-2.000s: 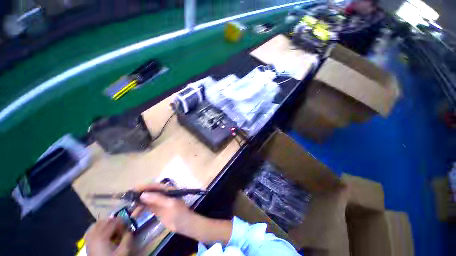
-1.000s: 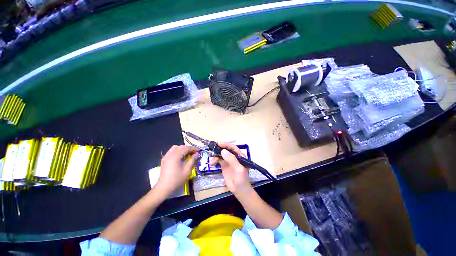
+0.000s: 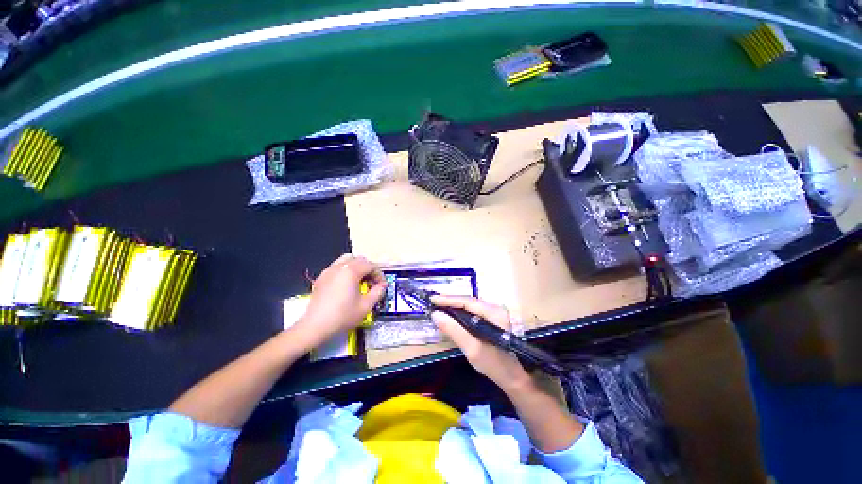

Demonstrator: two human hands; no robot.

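Note:
A phone-like unit (image 3: 433, 286) lies on bubble wrap (image 3: 406, 331) at the front edge of the tan cardboard mat. My right hand (image 3: 473, 331) holds the black soldering iron (image 3: 501, 338), its tip over the unit's left end. Slim metal prongs show beside the tip. My left hand (image 3: 342, 295) has its fingertips pinched at the unit's left end, at the green board strip; what they pinch is too small to tell. A pouch battery (image 3: 326, 342) with a yellow edge lies under and beside my left hand, partly hidden.
Stacked batteries (image 3: 90, 274) stand at left. Another unit (image 3: 317, 158) lies on bubble wrap behind. A black fan (image 3: 452, 163), a black box (image 3: 591, 232) with a solder spool (image 3: 605, 144), and heaped bubble wrap (image 3: 732, 203) stand behind and right. The green belt (image 3: 227, 104) runs beyond.
The view has swung round from the right. The iron's tip has turned from pointing left beyond the unit to pointing at its left end. Both hands stay at the unit.

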